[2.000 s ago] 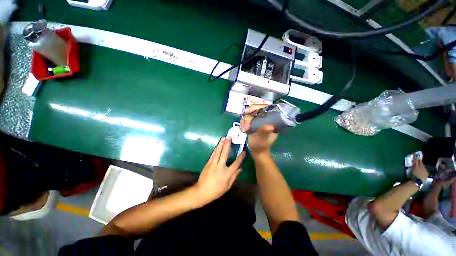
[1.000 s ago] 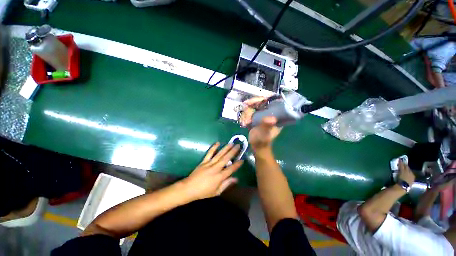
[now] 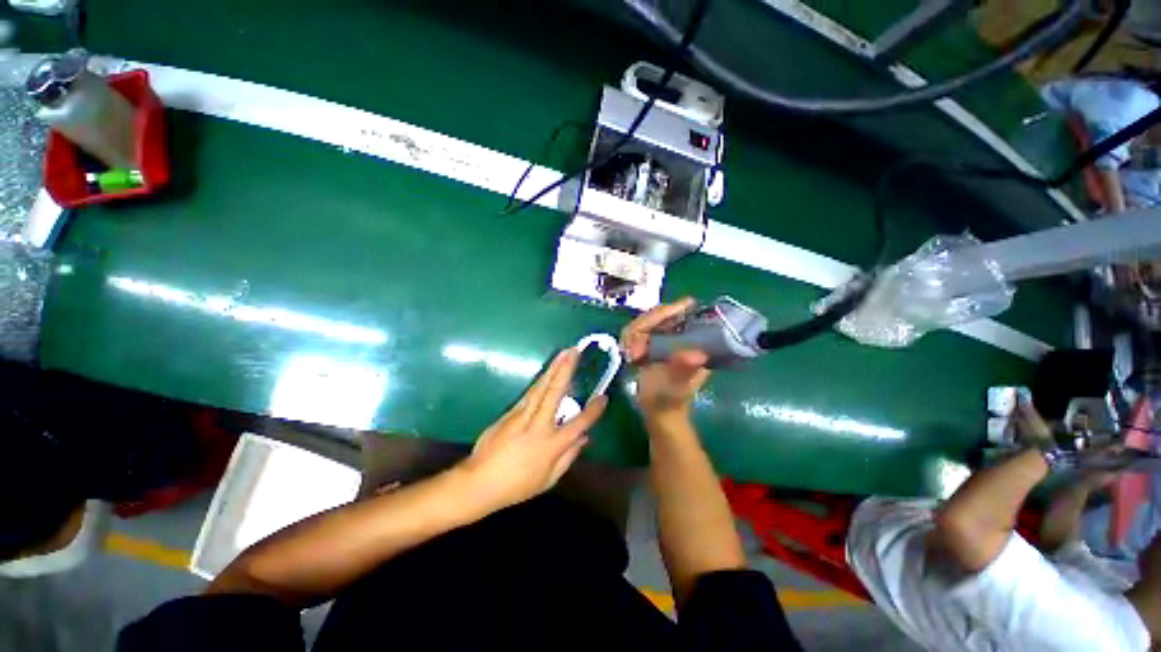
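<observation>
A white loop-shaped plastic housing (image 3: 612,361) lies on the green bench, its open loop pointing away from me. My left hand (image 3: 528,436) lies over its near end, fingers along its left side, holding it. My right hand (image 3: 665,363) is closed around the grey electric screwdriver (image 3: 704,338), held nearly level. The screwdriver's front end is by the right side of the loop; its tip is too small to make out. The silver-white screw feeder (image 3: 646,175) stands just beyond, its front pickup plate (image 3: 606,276) facing me.
A red bin (image 3: 150,143) with a bottle and green marker stands far left. White housings (image 3: 675,89) lie behind the feeder. A clear bag (image 3: 907,296) hangs by the sloping grey post at right. A white tray (image 3: 242,504) sits below the bench edge. Another person's arm (image 3: 999,503) is at right.
The screwdriver in my right hand has moved from the feeder's front plate down towards me, to the housing's loop. My left hand now has its fingers along the housing's left side.
</observation>
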